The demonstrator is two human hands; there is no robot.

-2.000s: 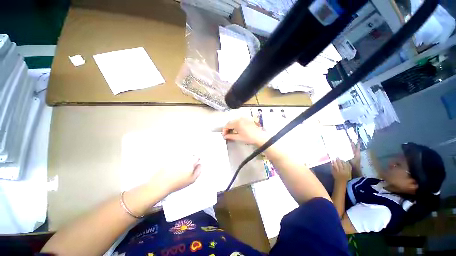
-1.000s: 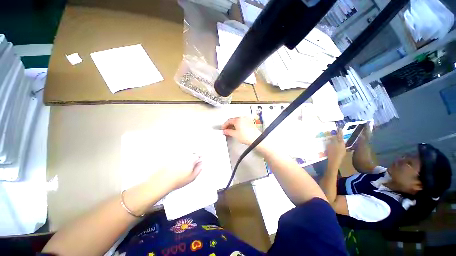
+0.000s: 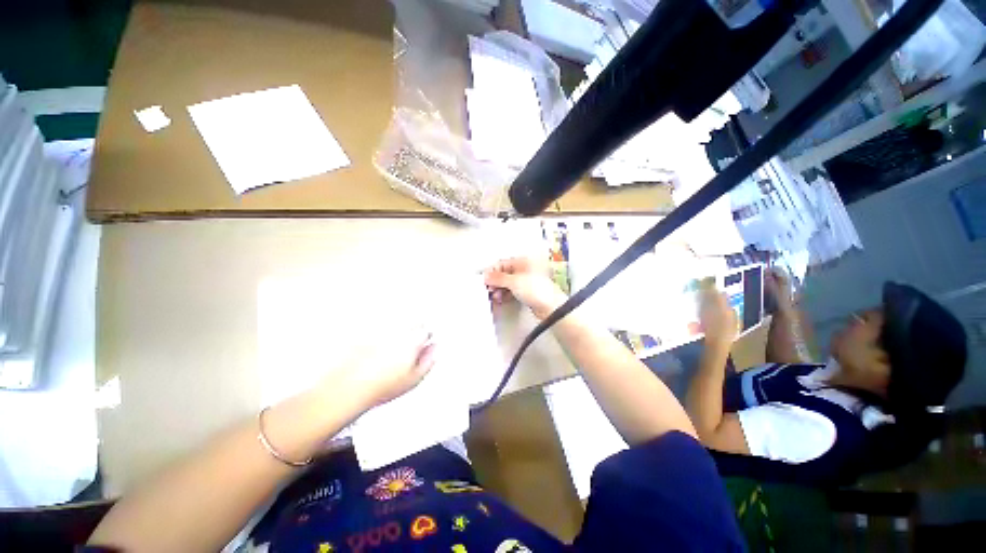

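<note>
An overexposed white panel (image 3: 314, 324) lies on the tan bench in front of me. My left hand (image 3: 391, 365) rests over its near part; the glare hides its fingertips and whether it grips anything. My right hand (image 3: 519, 283) is at the panel's right side, thumb and fingers pinched together; what is between them is too small to tell. A black electric screwdriver (image 3: 616, 113) hangs above and beyond my right hand, its tip pointing down, not held. A white sheet (image 3: 411, 427) lies at the bench's near edge below my left hand.
A clear bag of small metallic pieces (image 3: 432, 178) lies beyond the panel. A paper sheet (image 3: 270, 138) and a paper scrap (image 3: 152, 119) lie on cardboard. A white panel stack (image 3: 24, 248) stands at left. A black cord (image 3: 692, 232) crosses the right side. A person (image 3: 800, 410) sits at right.
The screwdriver has swung left and then back right, with its cord. My hands have barely moved. The person at right has lifted and then lowered a dark-screened, white-framed item.
</note>
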